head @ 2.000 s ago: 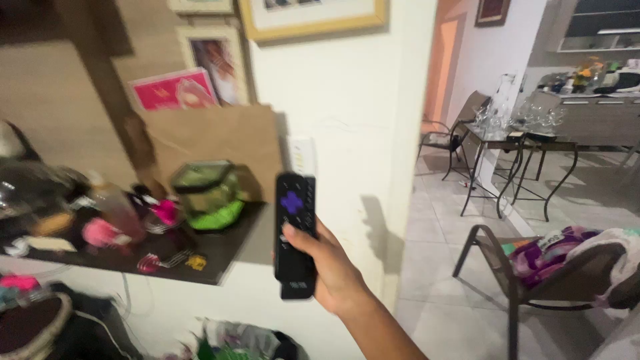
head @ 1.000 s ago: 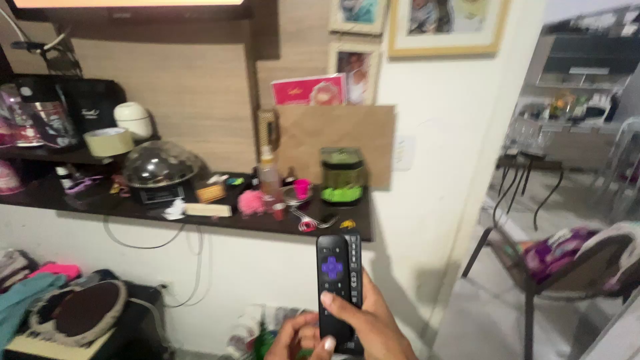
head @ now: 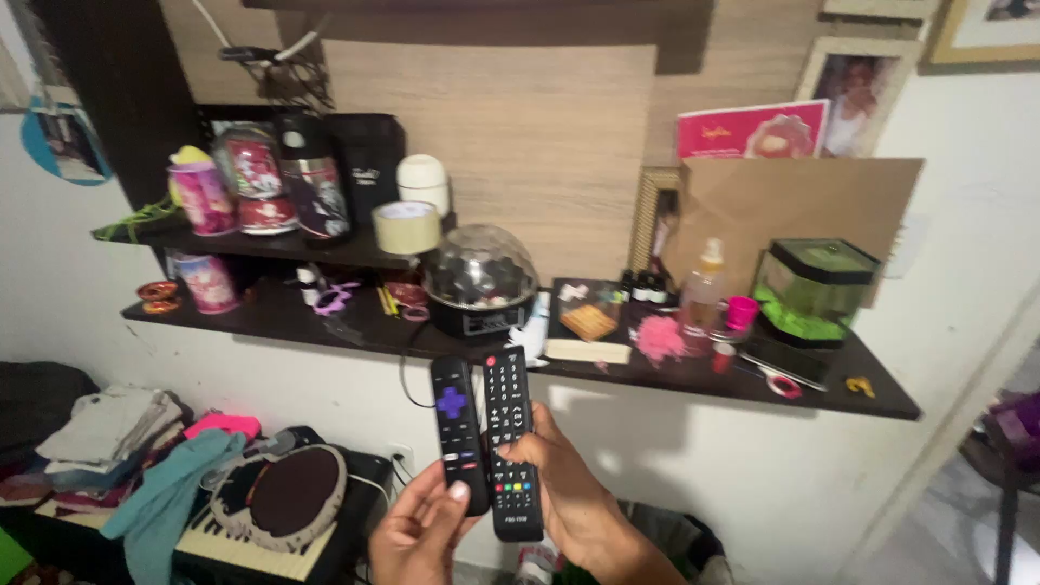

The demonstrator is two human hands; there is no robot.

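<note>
My left hand (head: pixel 426 520) grips a slim black remote control (head: pixel 460 431) with a purple direction pad, its thumb on the lower face. Beside it, my right hand (head: pixel 569 487) is closed around a longer black remote control (head: pixel 513 443) with number keys and a red button at the top, the thumb lying across its middle. Both remotes are held upright, side by side and nearly touching, face toward me, just below the front edge of the dark shelf (head: pixel 707 386).
A clear dome lamp (head: pixel 481 272), a perfume bottle (head: pixel 700 305), a phone (head: pixel 784 363) and a small tank (head: pixel 816 292) with green gravel stand on the shelf. Left below, folded clothes (head: pixel 114 439) and a round cushion (head: pixel 284 496) lie on a piano keyboard (head: pixel 236 540).
My left hand has come into view and now holds the remote with the purple pad, which my right hand held earlier. A second remote now shows in my right hand. The view has swung left.
</note>
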